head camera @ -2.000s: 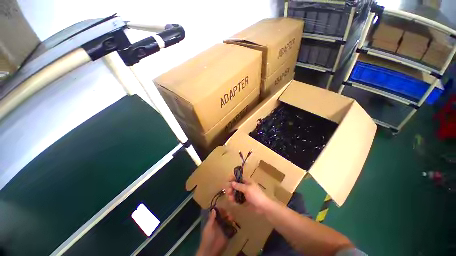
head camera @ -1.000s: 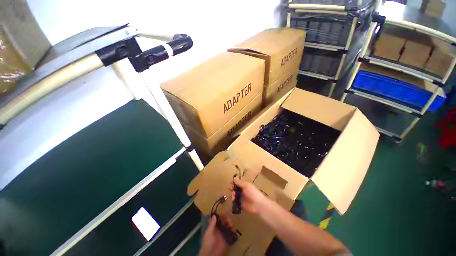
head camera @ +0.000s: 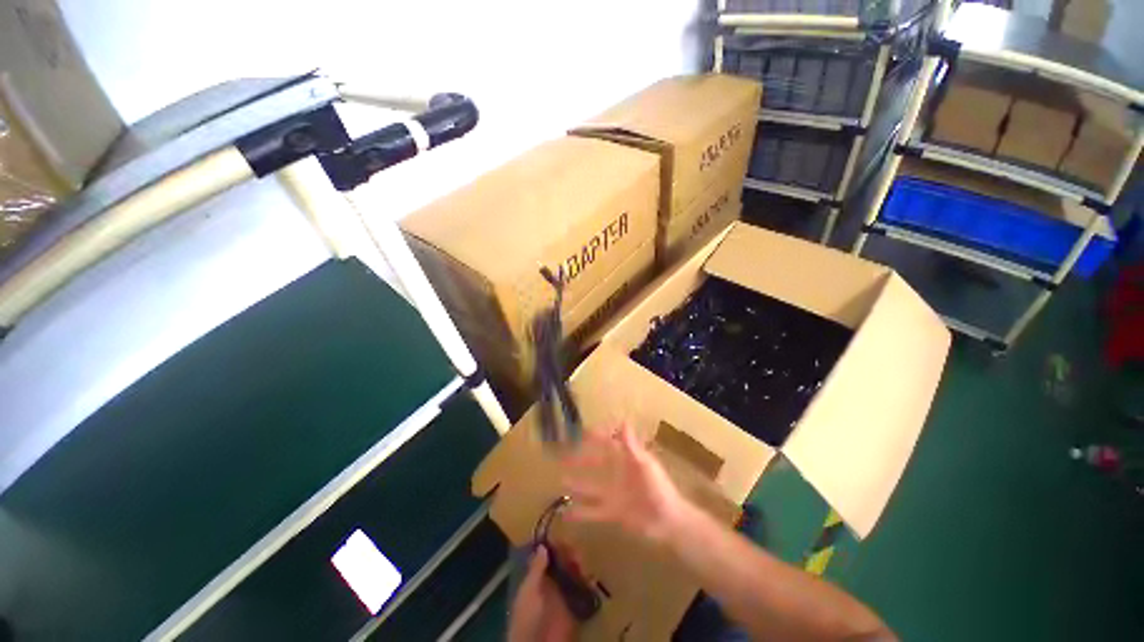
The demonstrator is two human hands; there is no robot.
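Note:
My left hand (head camera: 541,602) is low in the view over the brown die-cut cardboard sheet (head camera: 512,470) and holds a black corded adapter (head camera: 571,586), its looped cord and plug end pointing up. My right hand (head camera: 627,485) is blurred, fingers spread, above the sheet. A second black cord bundle (head camera: 550,376) is blurred in the air just up and left of the right fingertips, apparently apart from them. The open carton (head camera: 703,395) beyond holds a heap of black glinting adapters (head camera: 740,351).
Closed cartons printed "ADAPTER" (head camera: 540,226) stand behind at the wall. A green-topped bench with a pale pipe frame (head camera: 408,282) is at the left. A carton flap (head camera: 866,408) juts out right. Racks with a blue bin (head camera: 985,226) stand at the back right.
The bundle that was in my right hand is now in the air, up and to the left. The right hand's fingers have opened. My left hand still holds its adapter in nearly the same place.

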